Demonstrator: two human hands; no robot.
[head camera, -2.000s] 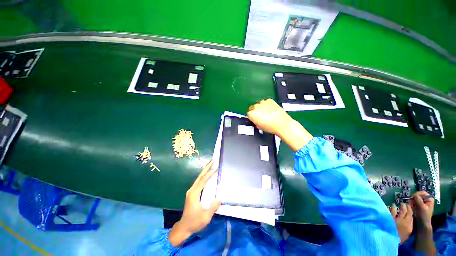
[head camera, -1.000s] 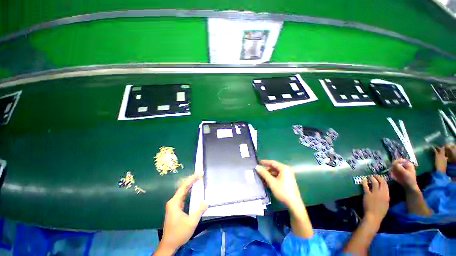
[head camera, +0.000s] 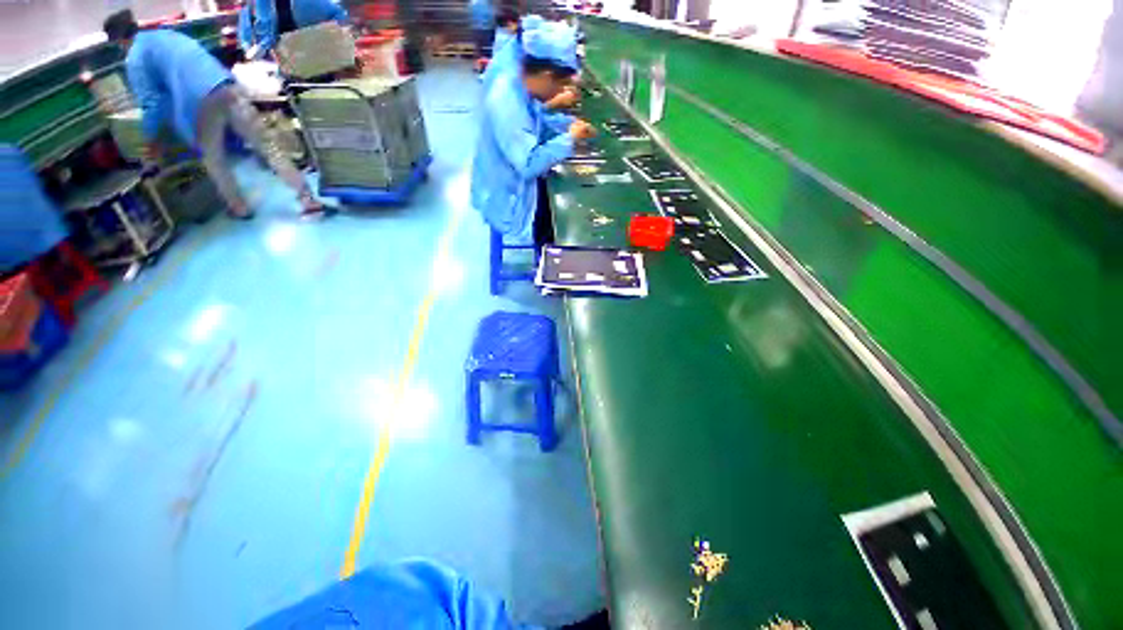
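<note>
Neither of my hands is in the picture; only my blue sleeve (head camera: 394, 601) shows at the bottom edge. A small pile of cream and dark parts (head camera: 707, 562) lies on the green belt near the bottom. The top of a larger cream pile (head camera: 784, 625) is cut off by the bottom edge. A black back cover (head camera: 926, 569) on a white sheet lies to the right of the piles, partly cut off.
A blue stool (head camera: 512, 357) stands left of the belt edge. Farther along are a stacked back cover (head camera: 594, 270), a red tray (head camera: 650, 231), more covers and seated workers (head camera: 523, 142). A loaded trolley (head camera: 360, 138) and a bending person (head camera: 203, 99) are at upper left.
The view has swung left along the belt. My hands and the cover between them have left the picture. The aisle, stool, trolley and other workers have come into view.
</note>
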